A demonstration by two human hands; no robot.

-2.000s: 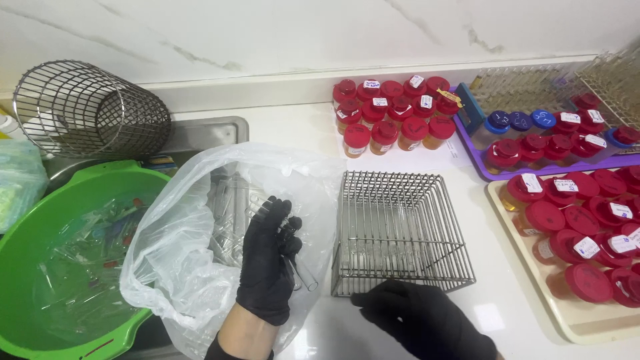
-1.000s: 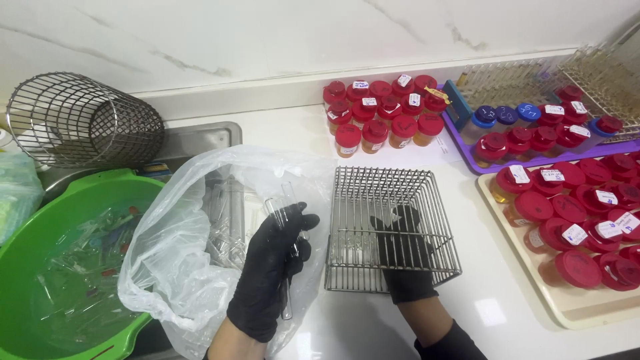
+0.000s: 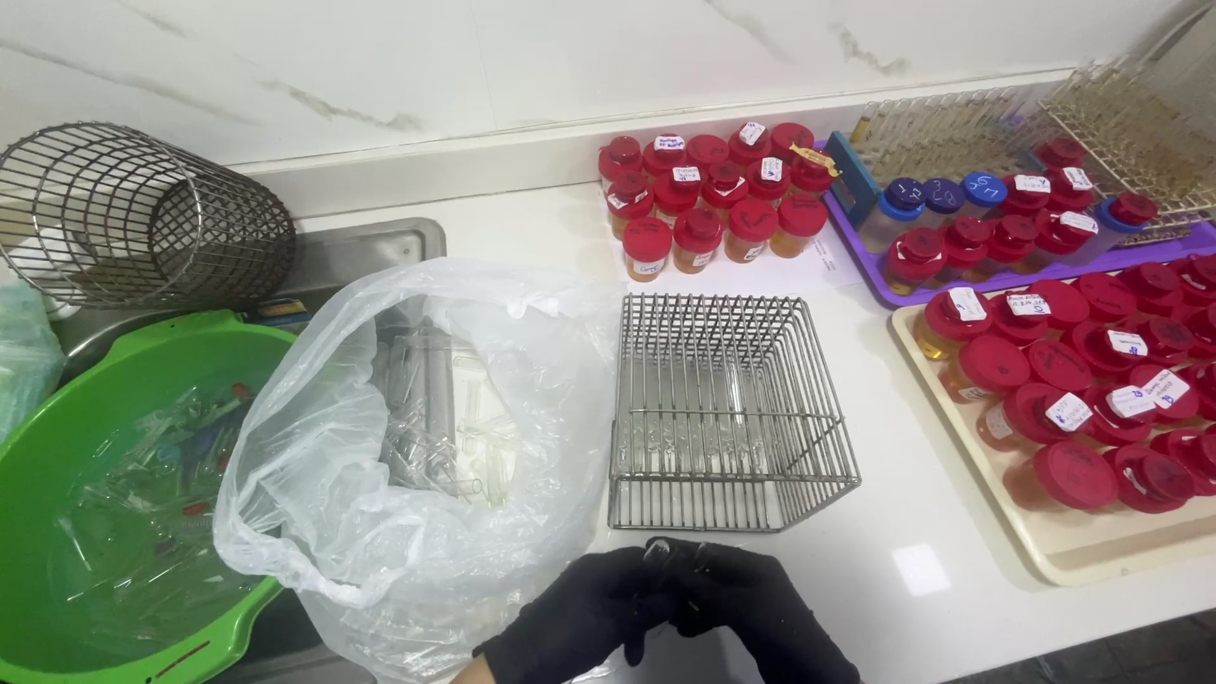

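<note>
My left hand (image 3: pixel 598 603), in a black glove, meets my right hand (image 3: pixel 741 589), gloved the same way, just below the near edge of a metal wire basket (image 3: pixel 731 413). Small shiny rims of glass tubes show between the fingers; which hand grips them is hard to tell. Glass test tubes (image 3: pixel 684 446) lie inside the wire basket. To its left stands an open clear plastic bag (image 3: pixel 332 522) with more glass tubes (image 3: pixel 484 427) in it.
A green basin (image 3: pixel 123 370) of liquid and tubes sits at the left, with a round wire basket (image 3: pixel 228 223) behind it. Red-capped specimen cups (image 3: pixel 703 233) stand at the back. More cups fill a beige tray (image 3: pixel 1073 556) and a purple tray (image 3: pixel 864 266) at the right.
My left hand has moved from over the bag toward the near edge of the counter. My right hand has come out of the wire basket, and the two hands are now together.
</note>
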